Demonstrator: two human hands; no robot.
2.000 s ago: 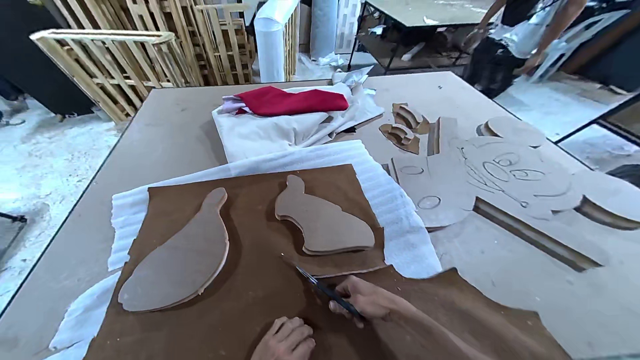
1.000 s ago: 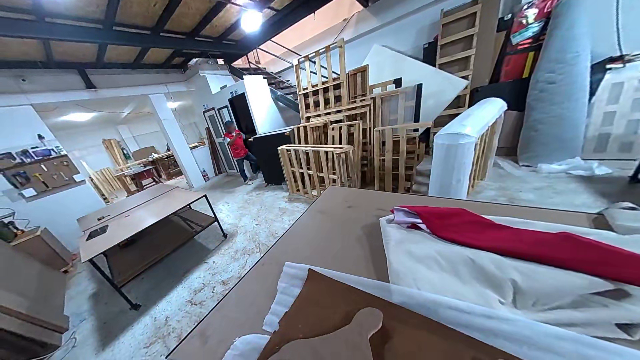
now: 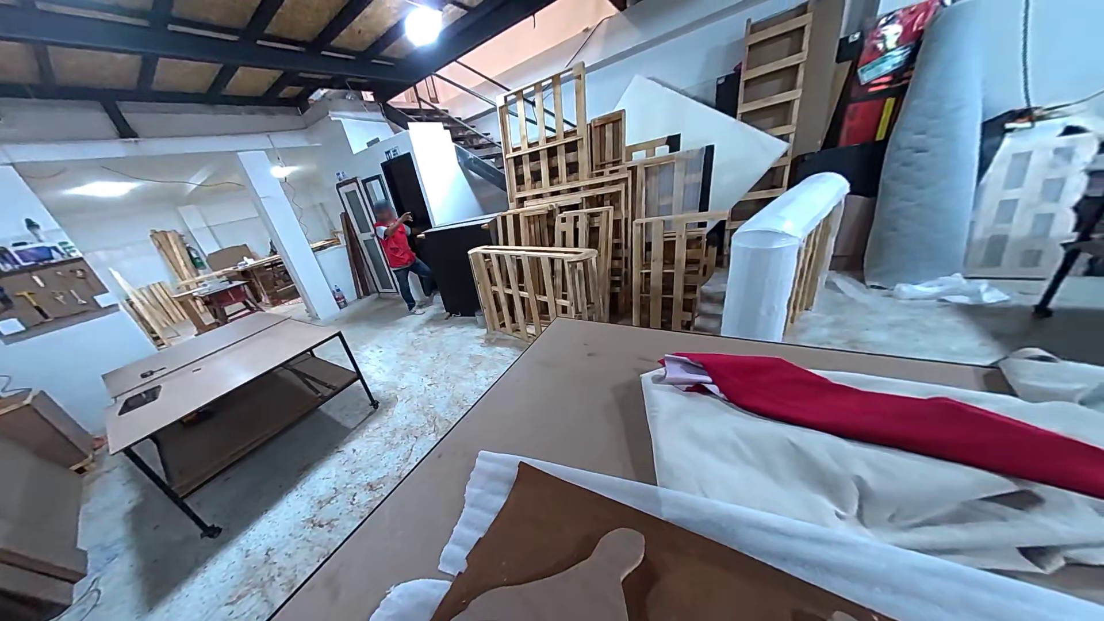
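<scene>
Neither my left hand nor my right hand shows in the head view, and what they hold is hidden. At the bottom, a brown sheet of material (image 3: 690,552) lies over white padding (image 3: 768,526) on the work table (image 3: 517,414). Part of a flat, pale brown cut-out shape (image 3: 561,595) with a rounded tip rests on the brown sheet, cut off by the lower edge. Behind it, a folded red cloth (image 3: 845,414) lies on cream fabric (image 3: 776,448).
A second table with black metal legs (image 3: 250,362) stands at left across the floor. Wooden frames (image 3: 535,293) and a wrapped white piece (image 3: 759,267) stand beyond the work table. A person in a red top (image 3: 395,246) is near the black cabinet at the back.
Two seconds ago my hands were over the brown sheet, the right with a dark pen-like tool; both are now out of view. The view has swung up and left.
</scene>
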